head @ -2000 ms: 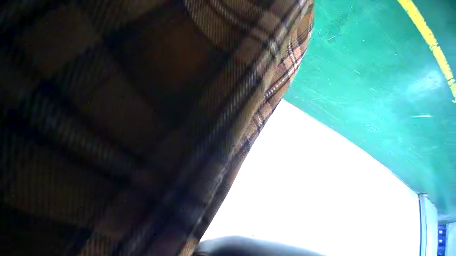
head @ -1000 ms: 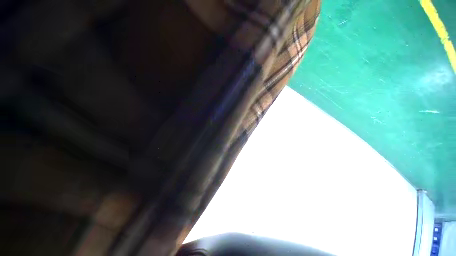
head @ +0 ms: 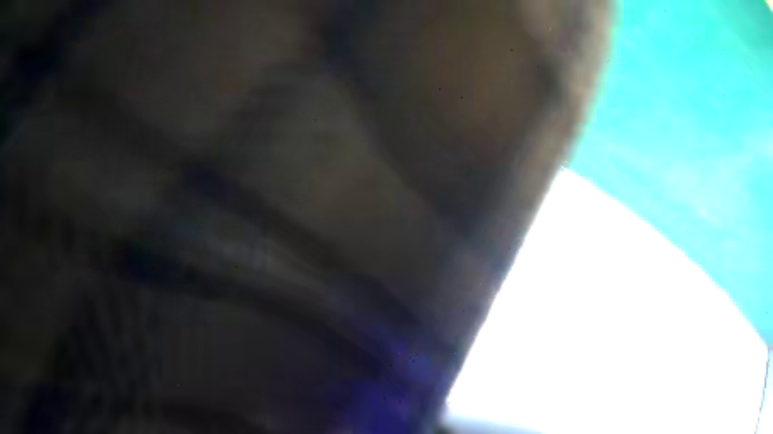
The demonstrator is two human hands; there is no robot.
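Observation:
Brown plaid cloth (head: 339,186), dark and blurred, is very close to the lens and covers the left side and middle of the head view. Its right edge slants from the top right down to the bottom middle. Neither my left hand nor my right hand shows. No tool or part can be made out.
A large glaring white surface (head: 610,314) lies right of the cloth. Green floor (head: 686,127), blurred and bright, shows at the upper right. A thin greyish strip (head: 492,424) of something shows at the bottom edge.
The cloth has spread to the right and blurred. The white surface's corner sits further right. The blue item at the lower right has left the picture, and the dark curved object has mostly gone.

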